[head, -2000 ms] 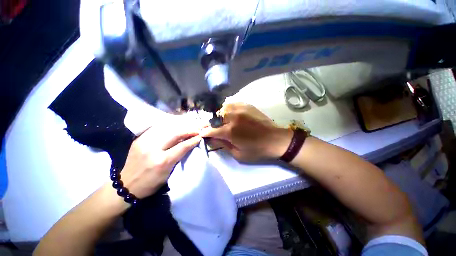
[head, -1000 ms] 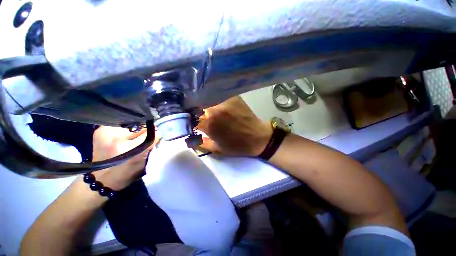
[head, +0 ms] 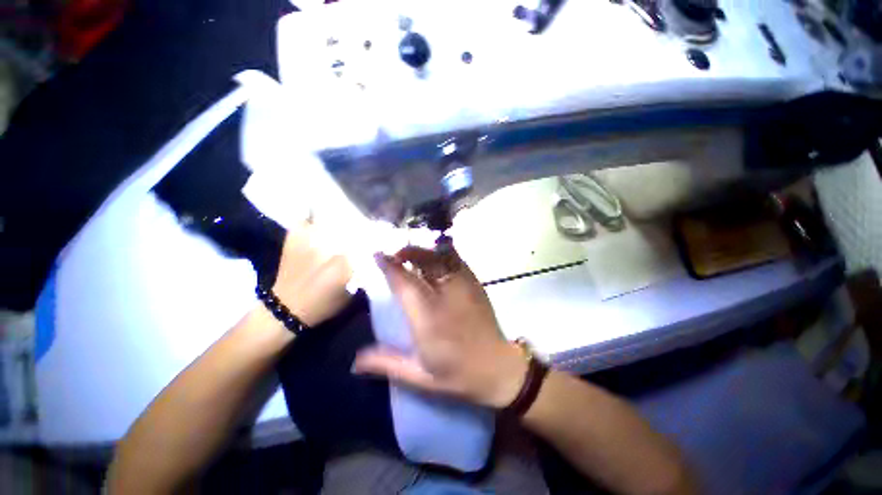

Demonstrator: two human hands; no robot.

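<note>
A pale fabric panel (head: 440, 425) runs from the machine's needle area down over the table's front edge. Black cloth (head: 334, 372) lies beside it, with more black cloth left of the needle. My left hand (head: 314, 276) rests on the fabric left of the needle area, its fingertips lost in glare. My right hand (head: 445, 329) lies over the pale panel, thumb spread to the left, fingers near the presser foot; whether it grips is unclear. The needle area (head: 443, 232) is blurred and overlit.
The white sewing machine head (head: 580, 48) spans the top. Silver scissors (head: 588, 208) lie on the bed at the right. A dark-edged brown tray or phone (head: 735, 242) is further right. A dark slot line crosses the bed. Dark cloth (head: 126, 106) is piled at upper left.
The view has shifted, showing the machine's top. My right hand has moved back from the needle onto the pale panel, its thumb now spread. The pale panel hangs narrower.
</note>
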